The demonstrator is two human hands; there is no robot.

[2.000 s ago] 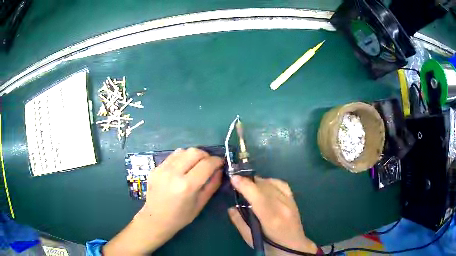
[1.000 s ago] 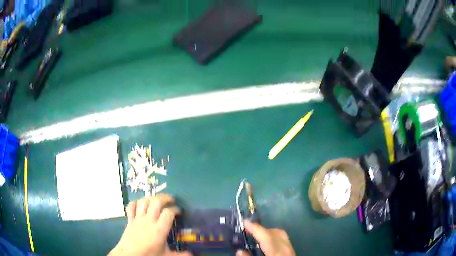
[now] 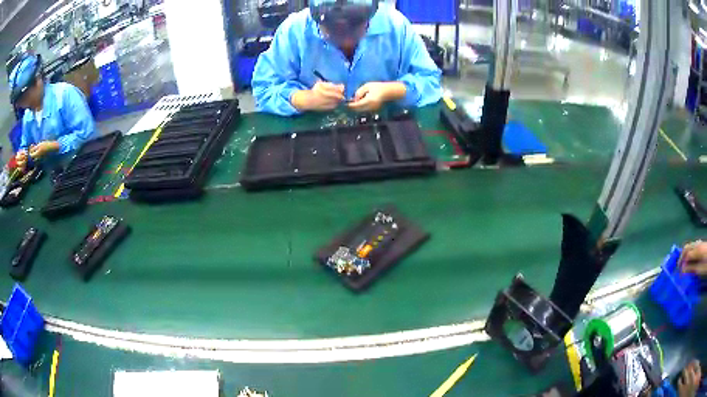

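Neither of my hands is in the picture. The nearest things lie along the bottom edge. A white component sheet [image 3: 167, 384] is cut off at the lower left, with the top of the pile of short cream sticks [image 3: 252, 393] to its right. The yellow tweezers [image 3: 454, 376] are partly cut off at the bottom. Beyond the white rail, a phone assembly [image 3: 364, 246] with exposed board and orange flex lies on a black foam pad [image 3: 405, 246] on the green conveyor belt [image 3: 232, 256].
A black fume fan [image 3: 521, 324] stands at the lower right beside a green-rimmed solder reel [image 3: 612, 329]. A white rail [image 3: 271, 349] borders the belt. More phones [image 3: 97, 240] lie left. Black trays [image 3: 337, 155] and two people in blue smocks are across. Blue bins [image 3: 22, 324] flank the belt; another hand [image 3: 694, 257] shows right.
The view has tilted up towards the line. My hands, the soldering iron, the held phone and the cleaning pot have left the picture. The foam pad on the belt now shows a phone on it.
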